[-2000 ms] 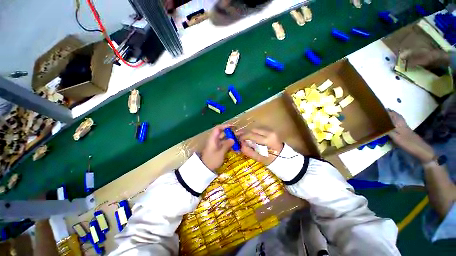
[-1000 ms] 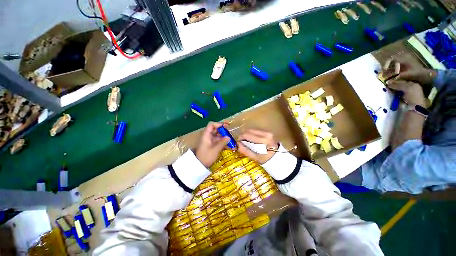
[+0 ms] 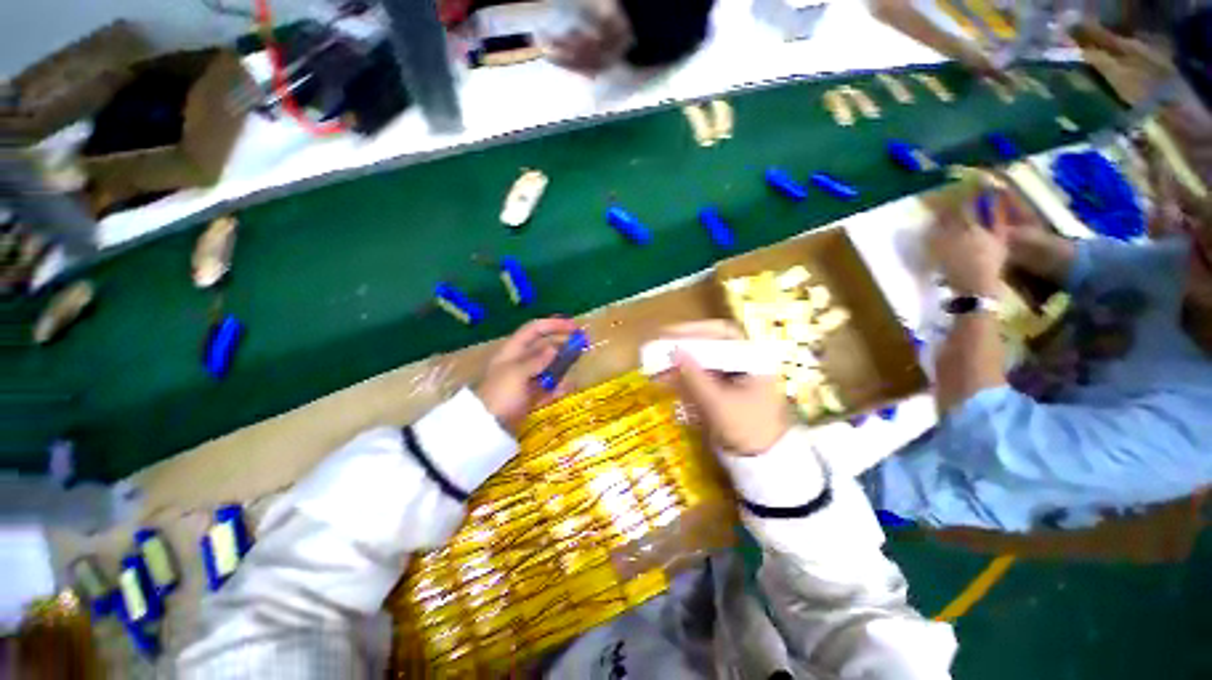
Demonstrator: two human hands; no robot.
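Note:
My left hand (image 3: 522,369) holds a blue battery pack (image 3: 564,360) between thumb and fingers, above the far edge of the amber-wrapped packs. My right hand (image 3: 739,403) holds a white adhesive strip (image 3: 718,356) that points left toward the pack; the two are apart. The amber-wrapped packs (image 3: 572,505) lie in tight rows under my forearms, with thin dark wires between them. The frame is blurred, so small details on the pack and strip cannot be told.
An open carton (image 3: 871,326) of pale yellow pieces (image 3: 784,319) stands at right. The green conveyor (image 3: 372,266) carries blue packs and tan assemblies. More blue packs (image 3: 223,545) lie at lower left. A neighbouring worker's arm (image 3: 977,345) is at right.
My right hand has moved right, away from the pack, and the white strip now shows longer. The pack is tilted the other way in my left hand. The view has shifted.

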